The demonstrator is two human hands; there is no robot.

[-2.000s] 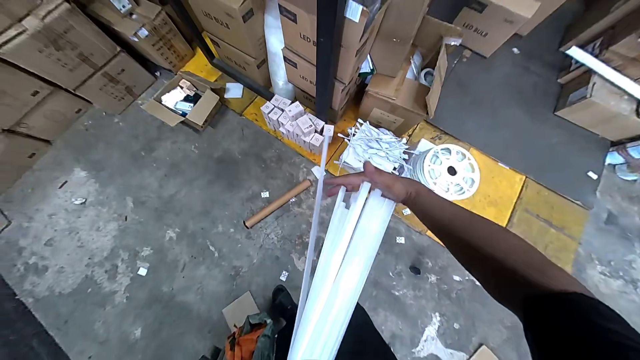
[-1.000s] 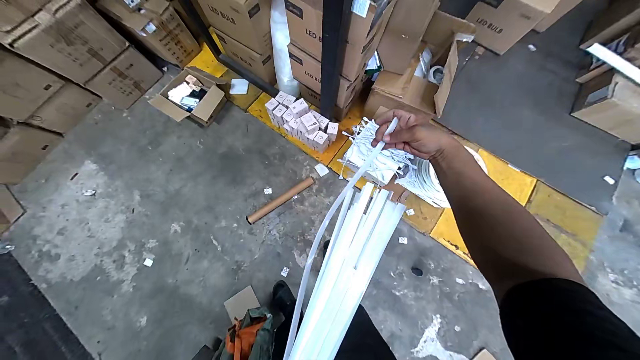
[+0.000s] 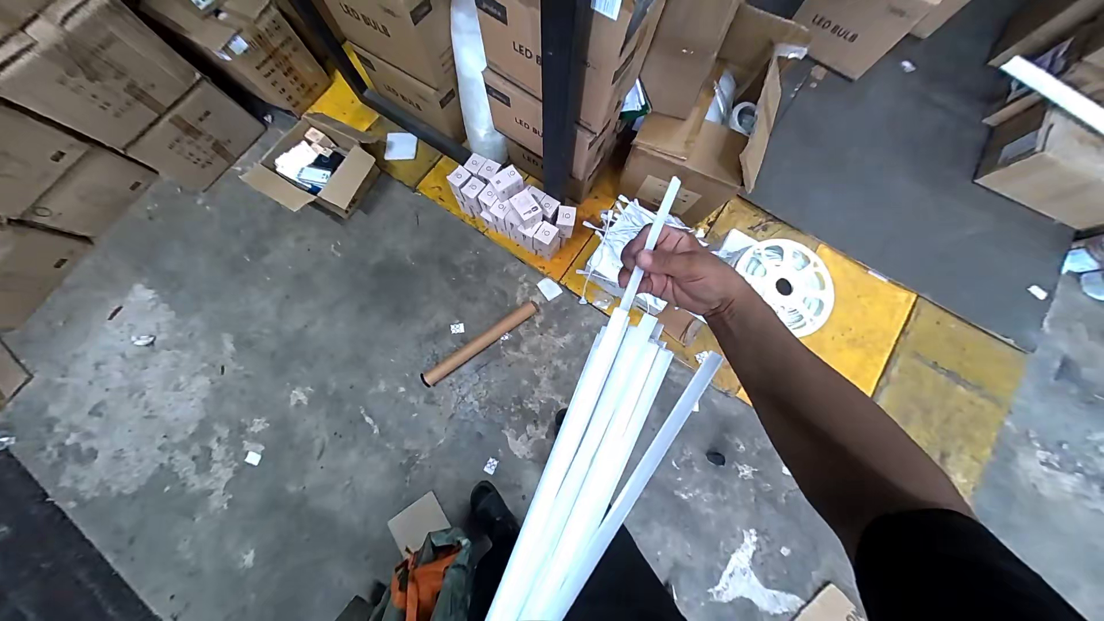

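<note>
A bundle of long white plastic strips or tubes [image 3: 595, 448] runs from the bottom edge up to the middle of the view. My right hand [image 3: 677, 267] pinches one thin white strip [image 3: 657, 228] between thumb and fingers, just above the bundle's upper end; the strip's tip sticks up past the fingers. One strip [image 3: 690, 397] leans apart on the bundle's right side. My left hand is not in view. Behind my right hand lies a pile of thin white pieces [image 3: 617, 237], and a white reel [image 3: 785, 286] lies to the right of my wrist.
Small pale boxes [image 3: 509, 207] sit on the yellow floor strip beside a dark metal post [image 3: 565, 103]. Cartons [image 3: 509, 39] are stacked behind. An opened carton [image 3: 690, 155] stands right of the post. A cardboard tube [image 3: 479, 343] and an orange and green bag [image 3: 423, 578] lie on the floor.
Two seconds ago my right hand was around the top of the bundle. It then held up a bent strip; now that strip is straight and in line with the bundle. One strip now leans out to the right.
</note>
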